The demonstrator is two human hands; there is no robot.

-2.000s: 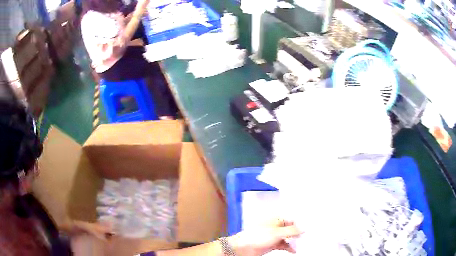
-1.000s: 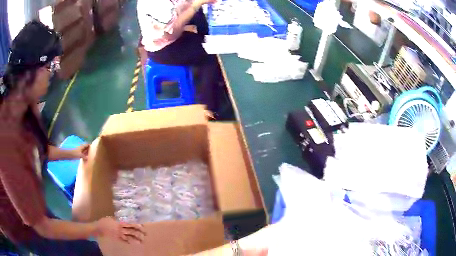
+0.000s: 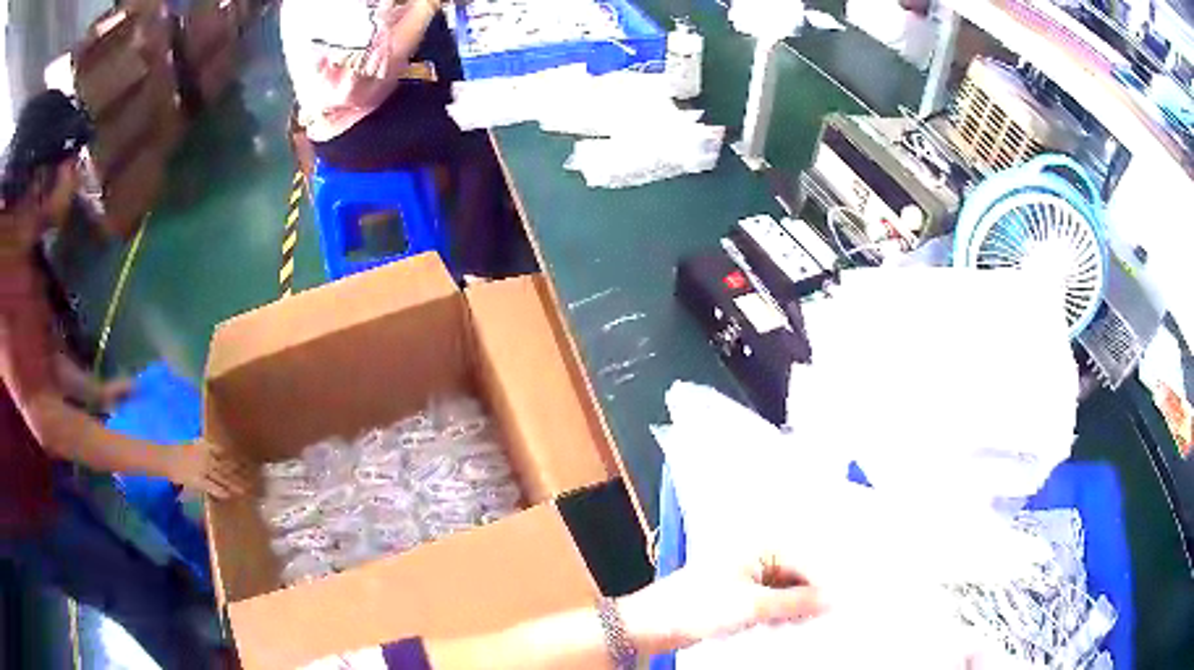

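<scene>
My left hand (image 3: 746, 597), with a bracelet at the wrist, reaches in from the bottom and lies at overexposed white sheets or bags (image 3: 851, 524); I cannot tell whether its fingers grip them. My right hand cannot be made out. The white material lies over a blue tote (image 3: 1097, 504), which holds a heap of white cables (image 3: 1048, 589) at its right. Left of the tote, an open brown carton (image 3: 347, 314) holds many clear bagged cables (image 3: 380, 491).
A person in a dark red top (image 3: 26, 353) touches the carton's left side. Another person sits on a blue stool (image 3: 380, 196) by the green bench (image 3: 589, 249). Black boxes (image 3: 746, 321), a desk fan (image 3: 1034, 249) and another blue tote (image 3: 563, 55) are on the bench.
The view has shifted. The carton now sits turned at an angle. The person at left has moved back from it, one hand still at its side. My left arm still reaches to the white material.
</scene>
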